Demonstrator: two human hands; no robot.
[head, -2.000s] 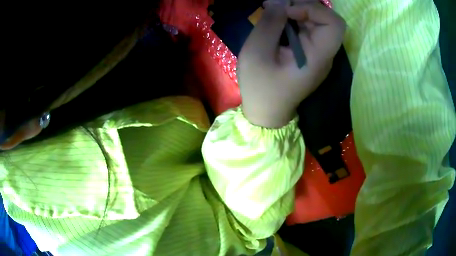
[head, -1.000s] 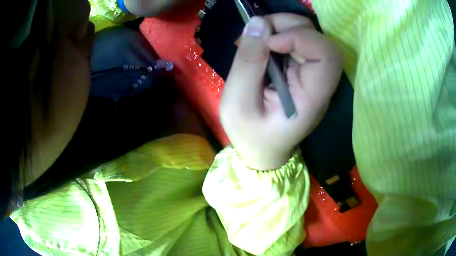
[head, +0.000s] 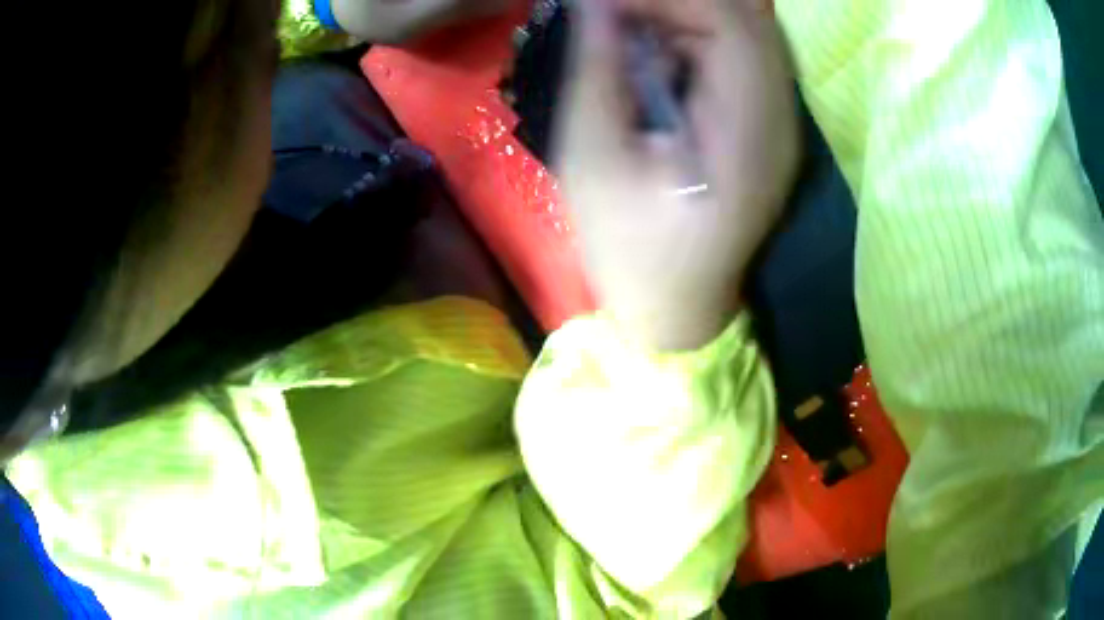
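Observation:
My right hand (head: 684,182) is at top centre, motion-blurred, with its fingers closed around dark tweezers (head: 660,91). The tweezer tips are hidden or cut off by the top edge. A large black circuit board (head: 805,279) lies under the hand, with pale gold rectangles at its lower end and small silvery parts near its upper left side. It rests on shiny red bubble wrap (head: 799,527). My left hand (head: 418,15), with a blue band at its wrist, is mostly cut off at the top; its fingers cannot be made out.
A large yellow sleeve (head: 969,279) runs down the right side; whose arm it is cannot be told. Yellow smock cloth (head: 400,424) fills the lower left. Dark hair and part of a head (head: 121,182) block the left. Something blue shows at the bottom left corner.
My left hand has come into view at the top since the first frame. Since the second frame, my right hand has shifted up and slightly right with the tweezers.

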